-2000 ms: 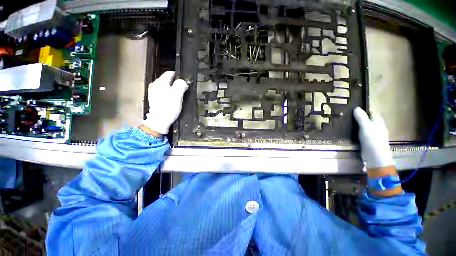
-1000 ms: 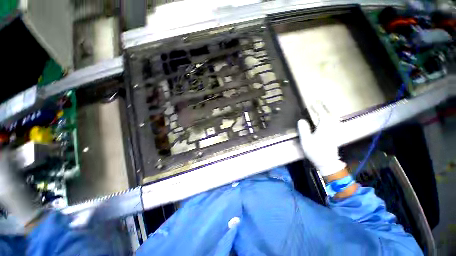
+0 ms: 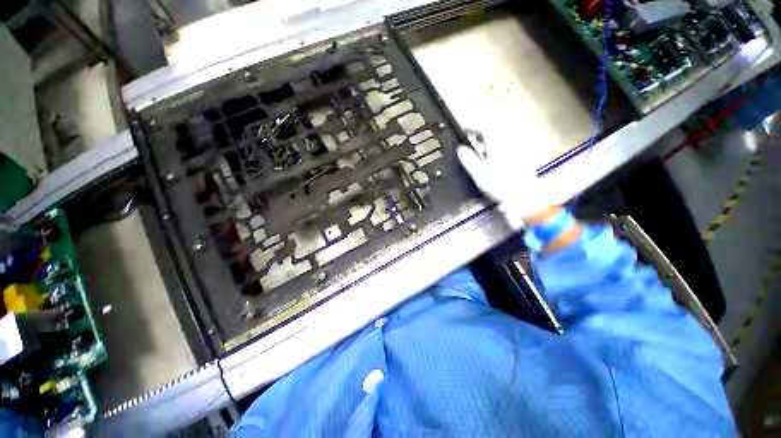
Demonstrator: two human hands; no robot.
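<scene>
An empty dark solder pallet point(image 3: 300, 192) with many irregular cut-outs lies on the conveyor in front of me. Thin silvery metal pins point(image 3: 265, 141) lie loose in a pile over its upper left part. My right hand point(image 3: 495, 178), in a white glove and slightly blurred, is at the pallet's right edge near the front rail. Its fingers reach to the edge; whether they grip it I cannot tell. A blue wrist strap is on that wrist. My left hand is out of the picture.
The conveyor's metal front rail point(image 3: 342, 299) runs slanting across the view. A green circuit board point(image 3: 77, 299) is at the left and another green circuit board point(image 3: 642, 51) at the upper right. A blue coiled cord point(image 3: 603, 77) hangs at the right. A dark tote point(image 3: 676, 282) stands below the rail.
The view has turned and shifted right, so the pallet appears more tilted. My left hand has left the picture. My right hand still is by the pallet's right front corner.
</scene>
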